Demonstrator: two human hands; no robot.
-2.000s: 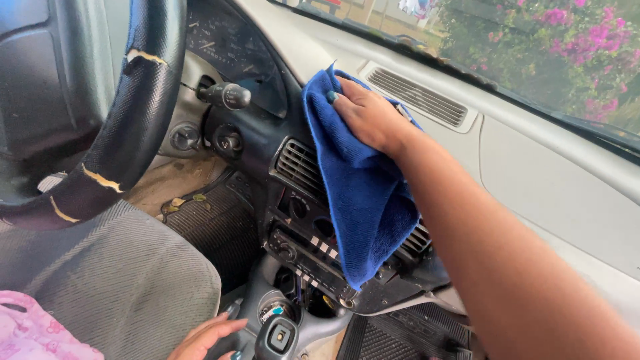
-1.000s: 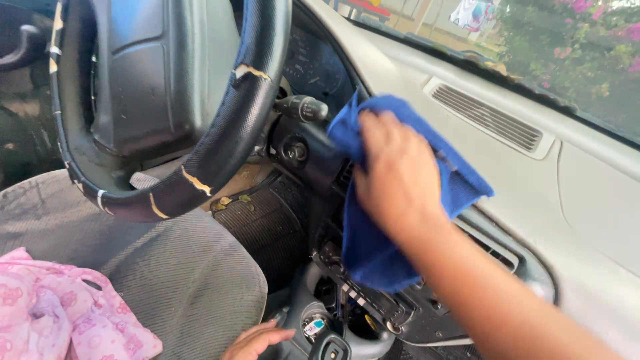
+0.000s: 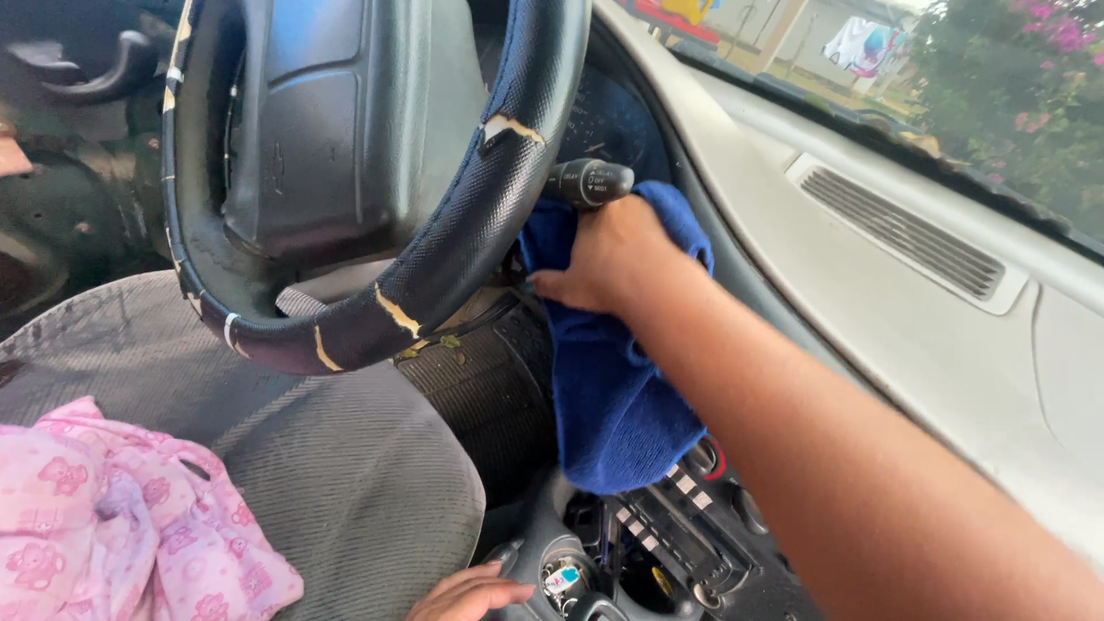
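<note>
My right hand (image 3: 617, 259) presses a blue microfiber cloth (image 3: 612, 405) against the dashboard behind the wiper stalk (image 3: 595, 182), beside the instrument cluster (image 3: 608, 121). The stalk covers part of its fingers, and the cloth hangs down over the centre console's upper end. At the bottom edge, my left hand (image 3: 474, 595) rests beside the console near the gear lever (image 3: 595, 608), its fingers apart and holding nothing visible; only part of it shows. The black steering wheel cover (image 3: 457, 241) is torn in several places.
A pink printed cloth (image 3: 147, 526) lies on the grey fabric seat (image 3: 345, 448). The car radio (image 3: 681, 526) and a cup holder with small items (image 3: 565, 578) are at the lower middle. An air vent (image 3: 901, 226) runs along the pale dashboard top (image 3: 906, 345) below the windshield.
My right hand has moved the blue cloth from the centre vents leftward to behind the wiper stalk. The view has shifted toward the steering wheel. My left hand stays low by the gear lever.
</note>
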